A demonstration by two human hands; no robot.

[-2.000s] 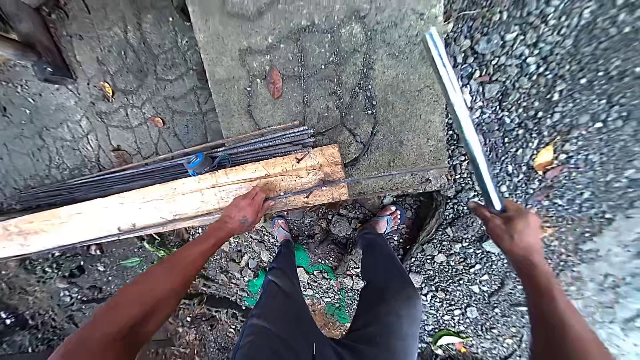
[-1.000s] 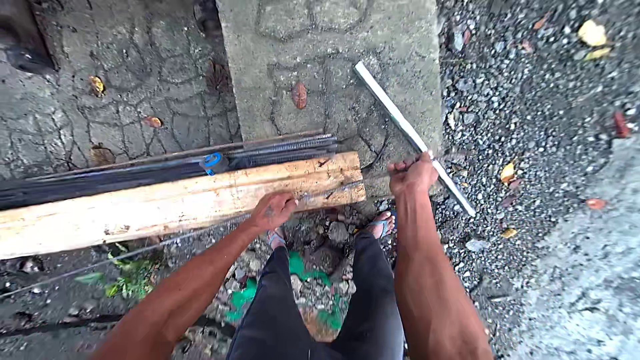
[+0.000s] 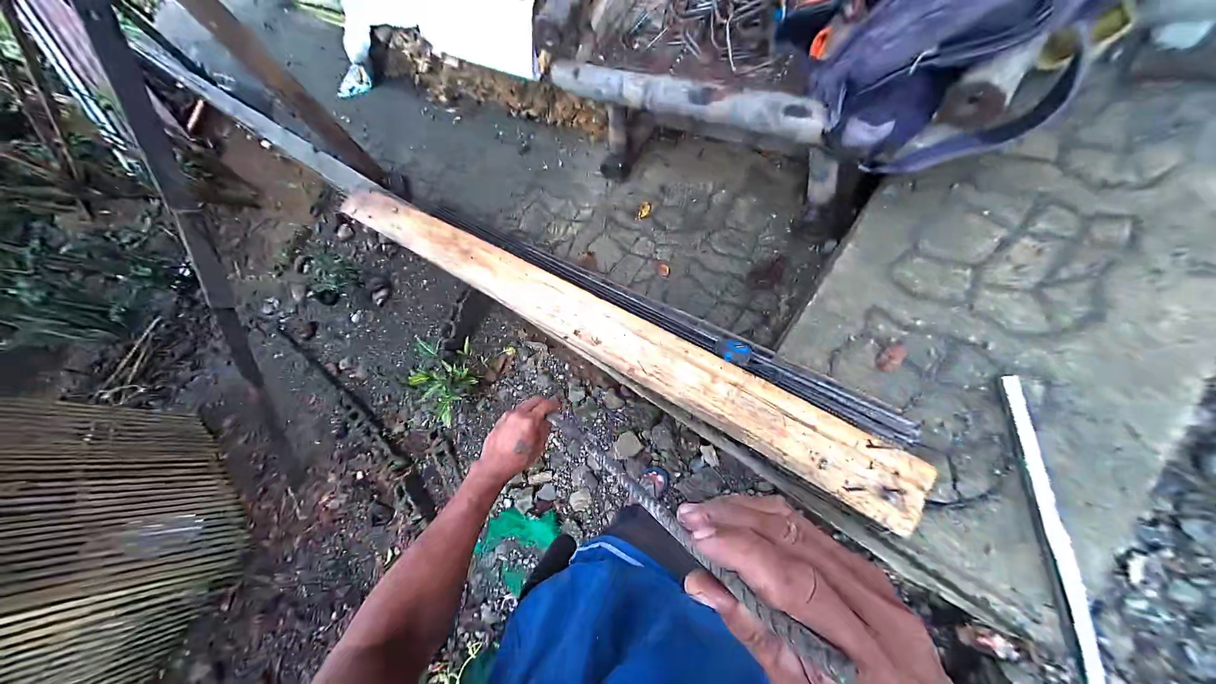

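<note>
A ribbed steel rebar rod [image 3: 617, 472] runs from my left hand down to the right, close to the camera. My left hand [image 3: 520, 437] is closed around its upper end. My right hand [image 3: 807, 579] holds the nearer part between thumb and fingers. Beyond both hands lies a long wooden beam [image 3: 627, 332], with a bundle of rebar rods [image 3: 608, 299] along its far side. A blue tape measure or similar small tool [image 3: 733, 351] rests by the bundle. The metal tube [image 3: 1050, 522] lies on the concrete slab at the right, apart from my hands.
A low wooden bench [image 3: 693, 95] stands at the top, with bent metal pieces and a dark purple bag [image 3: 912, 76] on it. Dark posts [image 3: 180, 209] and a slatted panel [image 3: 114, 503] stand at the left. The concrete slab [image 3: 1007, 275] borders gravel; stones and a small plant lie near my feet.
My right hand has let go of the metal tube, which now lies on the slab, and has taken hold of the rod. The view has swung far to the left.
</note>
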